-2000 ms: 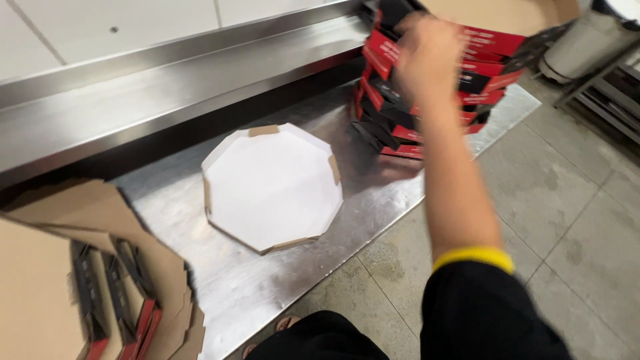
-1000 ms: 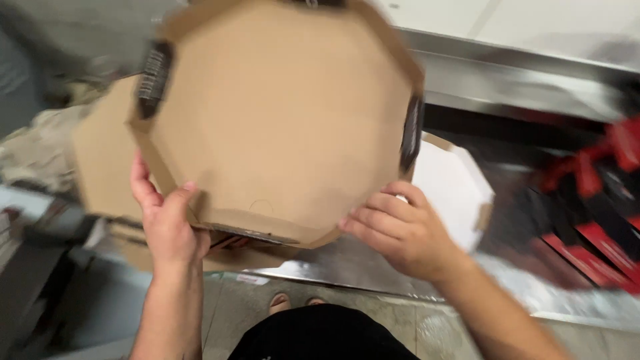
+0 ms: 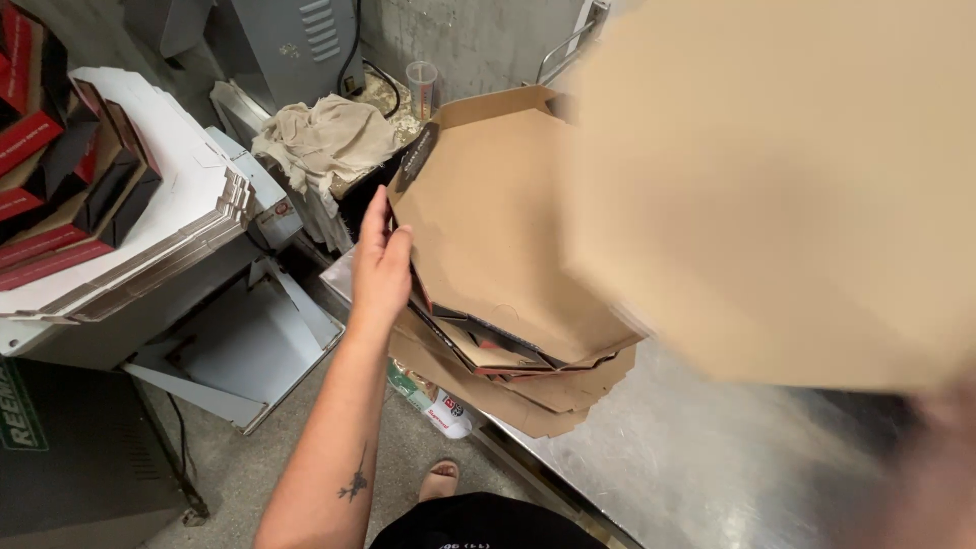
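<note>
My left hand (image 3: pixel 381 267) grips the left edge of an open octagonal cardboard pizza box base (image 3: pixel 488 221), its thumb over the rim. That base rests on a stack of folded boxes and flat cardboard sheets (image 3: pixel 534 404) at the end of the steel table. A large blurred cardboard panel (image 3: pixel 747 198) fills the upper right, close to the camera. My right hand (image 3: pixel 907 473) is a blur at the lower right, by the panel's bottom edge; its fingers cannot be made out.
At the left, black and red folded boxes (image 3: pixel 46 152) sit on a stack of white flat cardboard (image 3: pixel 183 191). Beyond are a crumpled cloth (image 3: pixel 328 137), a plastic cup (image 3: pixel 422 88) and a grey machine (image 3: pixel 282 53). The steel table (image 3: pixel 656 457) extends to the lower right.
The view has swung far left. A second ago both hands held an open box base above the stack; now the left hand grips a base on the stack, and the right is at the lower right.
</note>
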